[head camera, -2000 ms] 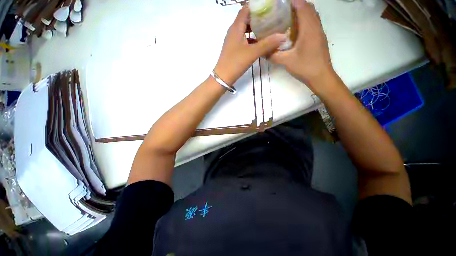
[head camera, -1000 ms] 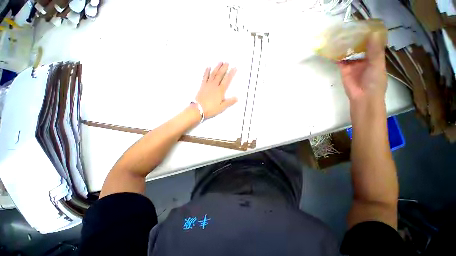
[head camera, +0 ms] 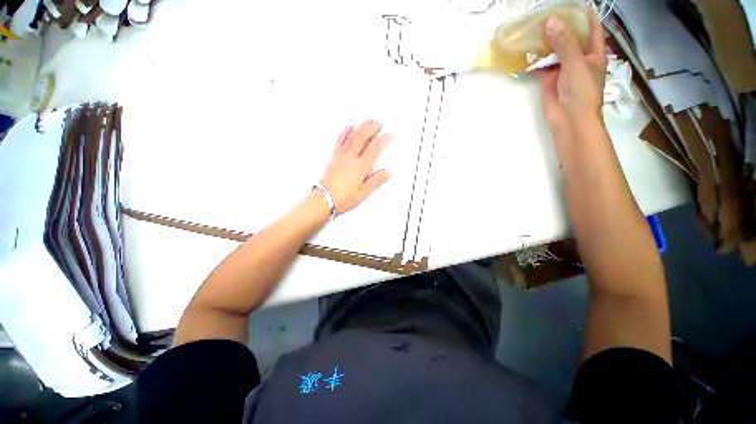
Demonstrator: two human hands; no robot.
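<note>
Large white-faced panels (head camera: 224,141) lie overlapped on the white tabletop, with thin brown edges along the front and narrow bands with dark lines at the right. My left hand (head camera: 355,166) lies flat on the top panel, left of those bands, fingers spread and empty. My right hand (head camera: 576,66) holds the glue bottle (head camera: 530,37), tilted on its side with amber liquid in it. Its nozzle end points left toward the upper end of the bands; the nozzle tip is too blurred to place exactly.
A fanned stack of panels (head camera: 87,207) stands at the left. Brown strips with white ends lie back left. Brown and white cut pieces (head camera: 705,124) are piled right. A white cord tangle lies behind the bottle. A scrap box (head camera: 543,269) and a blue bin (head camera: 656,233) sit below the edge.
My left hand has left the bottle and lies on the panel. My right hand took the bottle right, tipped it sideways, then brought it slightly back left toward the bands.
</note>
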